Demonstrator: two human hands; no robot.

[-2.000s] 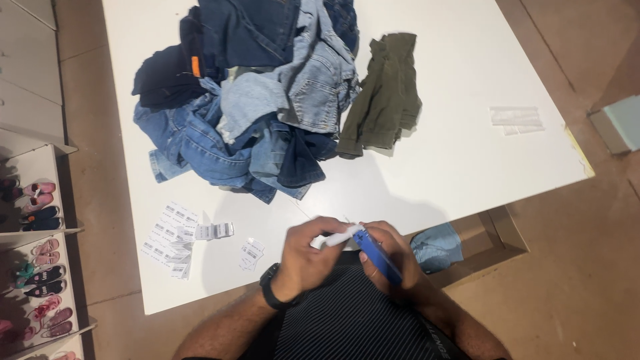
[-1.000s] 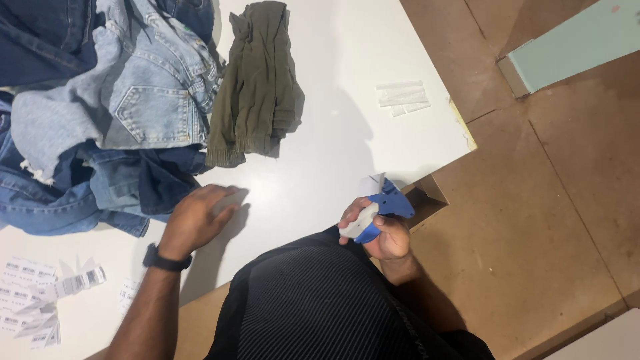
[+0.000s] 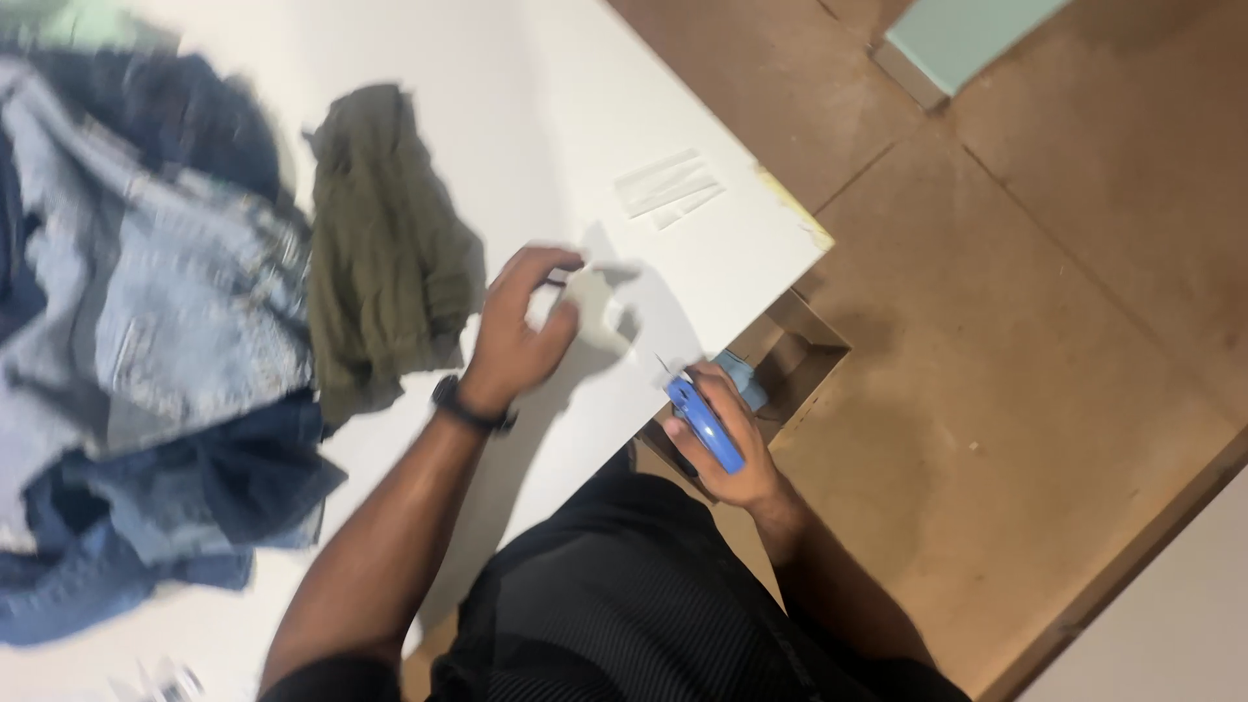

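My left hand, with a black band on its wrist, is over the white table, its fingers apart. Just right of its fingers is a blurred whitish piece; I cannot tell whether it is touched. My right hand is closed around a blue tagging gun with a thin needle pointing up and left, near the table's edge. Olive green trousers lie left of my left hand. A heap of denim garments covers the table's left part. Several clear plastic fastener strips lie near the right corner.
An open cardboard box with light blue cloth inside is below the table's edge. A pale green panel stands on the brown floor at the upper right. Blurred labels lie at the lower left.
Two seconds ago both hands were together at the blue tool. The whitish piece was in my right hand a second ago and is now near my left hand. The view has shifted right.
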